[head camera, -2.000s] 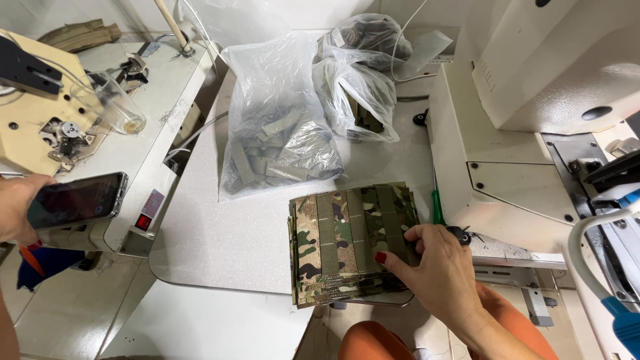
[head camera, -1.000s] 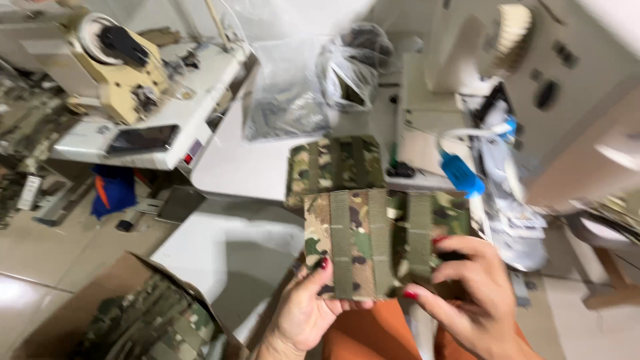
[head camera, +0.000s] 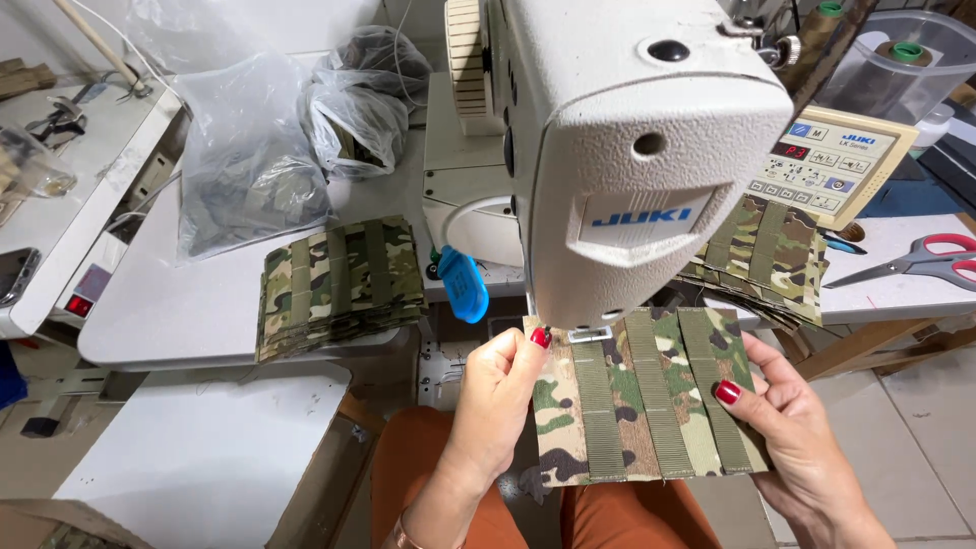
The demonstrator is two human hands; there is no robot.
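A camouflage fabric panel (head camera: 637, 412) with several olive webbing strips lies under the head of a white Juki sewing machine (head camera: 648, 152). My left hand (head camera: 496, 396) pinches its upper left corner between thumb and fingers, close to the needle area. My right hand (head camera: 793, 427) grips the panel's right edge, thumb on top of a webbing strip. The white clamp frame (head camera: 591, 334) sits at the panel's top edge, over the end of the left strip. The needle is hidden by the machine head.
A stack of camouflage panels (head camera: 339, 286) lies on the left table; another stack (head camera: 762, 252) is at right beside scissors (head camera: 923, 263) and a control panel (head camera: 831, 164). Plastic bags (head camera: 252, 160) stand behind. A blue tag (head camera: 463, 284) hangs beside the machine. A phone (head camera: 17, 274) lies far left.
My left hand was at the phone two seconds ago, then held camouflage pieces with my right hand. Both hands now hold a panel at the machine. The view has swung right.
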